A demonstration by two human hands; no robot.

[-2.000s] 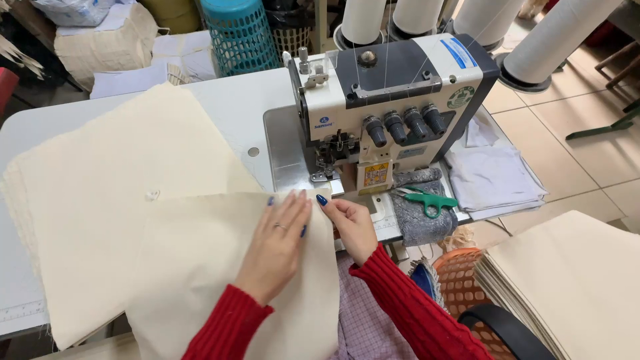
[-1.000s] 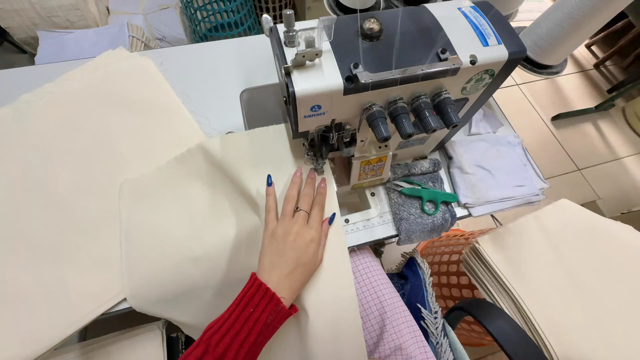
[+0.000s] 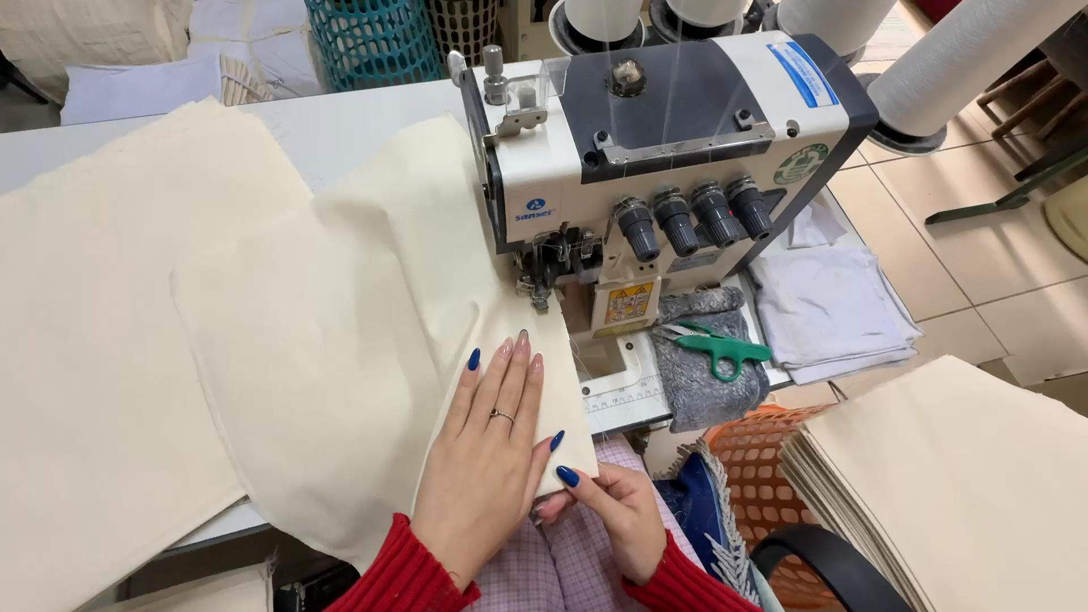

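My left hand (image 3: 489, 450) lies flat, palm down, on a cream fabric panel (image 3: 297, 340), just below the presser foot (image 3: 539, 297) of a Sansei overlock sewing machine (image 3: 680, 153). Near the panel's lower right corner, my right hand (image 3: 620, 510) pinches the edge between thumb and fingers. The panel's right edge runs up to the foot, and its far part is bunched left of the machine. Another cream panel (image 3: 85, 255) lies partly beneath it at the left. Green-handled thread snips (image 3: 722, 347) rest on a grey fuzzy cloth (image 3: 714, 391) right of the needle area.
Stacked cream panels (image 3: 960, 476) stand at the right above an orange basket (image 3: 765, 459), beside a black curved chair part (image 3: 833, 552). Folded white cloths (image 3: 833, 306) lie right of the machine. Thread cones (image 3: 960, 68) and a teal basket (image 3: 374, 42) are behind.
The panel has moved up past the machine's foot and its far part is now bunched. My right hand, not seen one second ago, now grips the near corner. My left hand has stayed on the fabric.
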